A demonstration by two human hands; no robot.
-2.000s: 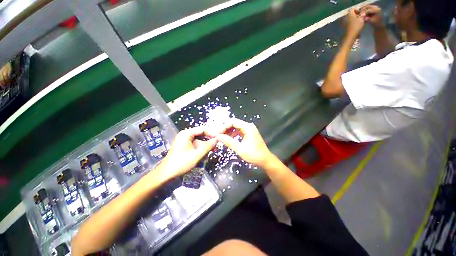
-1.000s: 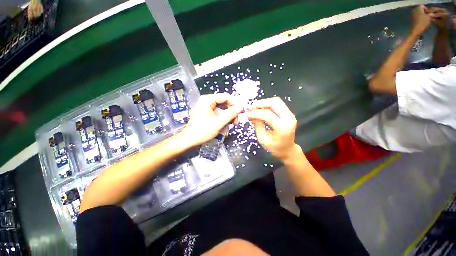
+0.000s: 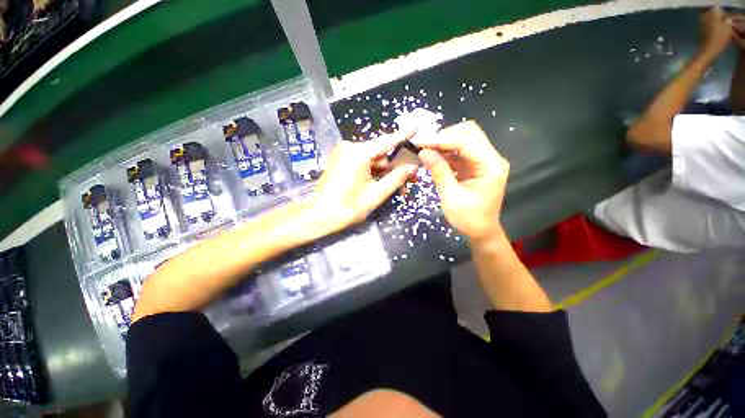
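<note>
My left hand [image 3: 359, 175] and my right hand [image 3: 470, 175] meet over the heap of small pale parts [image 3: 418, 122]. Between their fingertips they hold a phone board module [image 3: 403, 152], of which a dark end shows; the rest is hidden by the fingers. Small pale parts also lie scattered around and below the hands. The clear blister tray [image 3: 220, 224] lies to the left, with board modules [image 3: 194, 181] in its upper row of pockets. My left forearm crosses the lower row and hides part of it.
A green conveyor belt [image 3: 425, 33] with white edging runs beyond the bench. A grey metal upright [image 3: 302, 41] stands behind the tray. Black component trays [image 3: 15, 326] lie at far left. A person's arm [image 3: 674, 102] and a red stool [image 3: 568, 243] are at right.
The view has shifted. The board module, which hung below my left hand one second ago, is now turned up between both hands' fingertips.
</note>
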